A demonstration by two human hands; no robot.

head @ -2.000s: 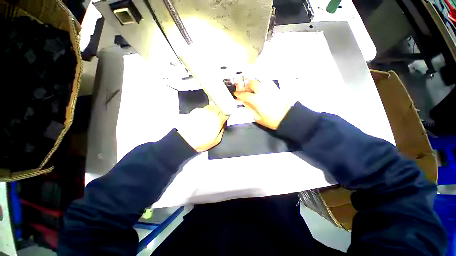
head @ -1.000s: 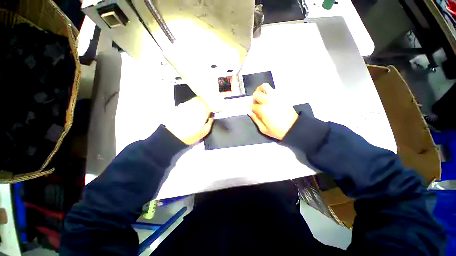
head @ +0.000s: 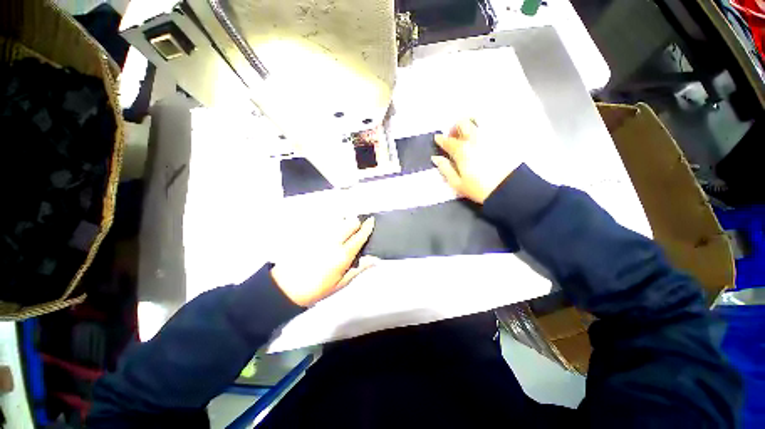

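Observation:
The strip being sewn (head: pixel 304 177) is black and lies under the machine head. Its ends show on both sides of the pale presser clamp (head: pixel 392 158), whose small window shows dark material. My right hand (head: pixel 476 163) has its fingertips on the strip's right end and covers that end. A second black strip (head: pixel 436 232) lies flat in front of the clamp. My left hand (head: pixel 323 266) is at its left end, with thumb and fingers at the strip's edge. The fingertip contact is partly washed out by glare.
The cream sewing machine head (head: pixel 327 59) stands above the white work sheet (head: pixel 243 226). A carton of small black pieces (head: pixel 107 180) is at the left. Another open carton (head: pixel 671 184) is at the right. A green stick-like object (head: pixel 530 7) lies at the top right.
My left hand has moved down from near the clamp to the front strip's left end. My right hand has moved right and slightly up, onto the sewn strip's right end. The camera view has shifted slightly.

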